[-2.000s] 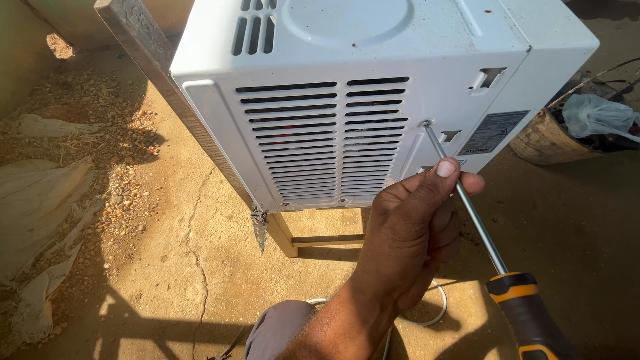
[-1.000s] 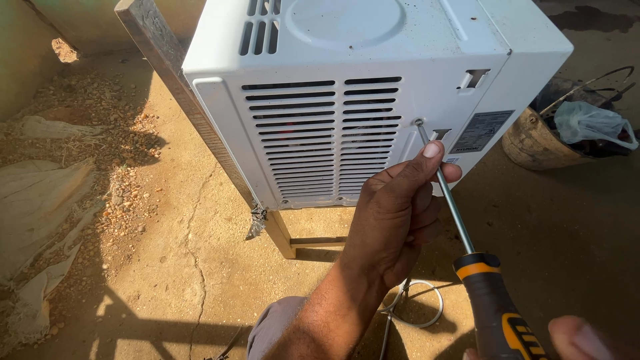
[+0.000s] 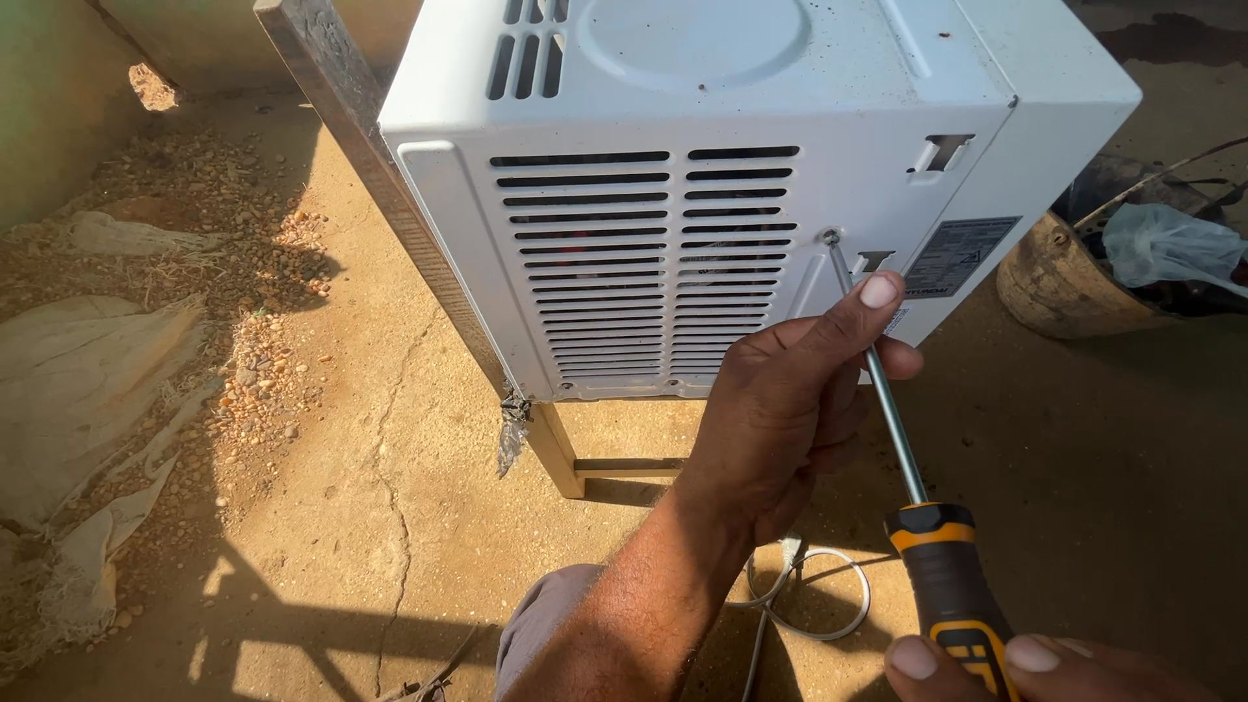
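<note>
A white vented metal casing, of an appliance, fills the upper middle. The tip of a long screwdriver with a black and orange handle meets a screw to the right of the slots. My left hand pinches the shaft between thumb and fingers, just below the tip. At the bottom right edge, the fingertips of my right hand grip the handle from both sides; the rest of that hand is out of view. A rating label is on the casing's right part.
The casing rests on a wooden stand. A bucket holding a plastic bag stands at the right. A coiled white cable lies on the concrete floor below. Gravel and pale cloth lie at the left.
My right hand, out of view two seconds ago, has come in at the bottom right and onto the handle. My left hand still holds the shaft, and the tip stays at the screw.
</note>
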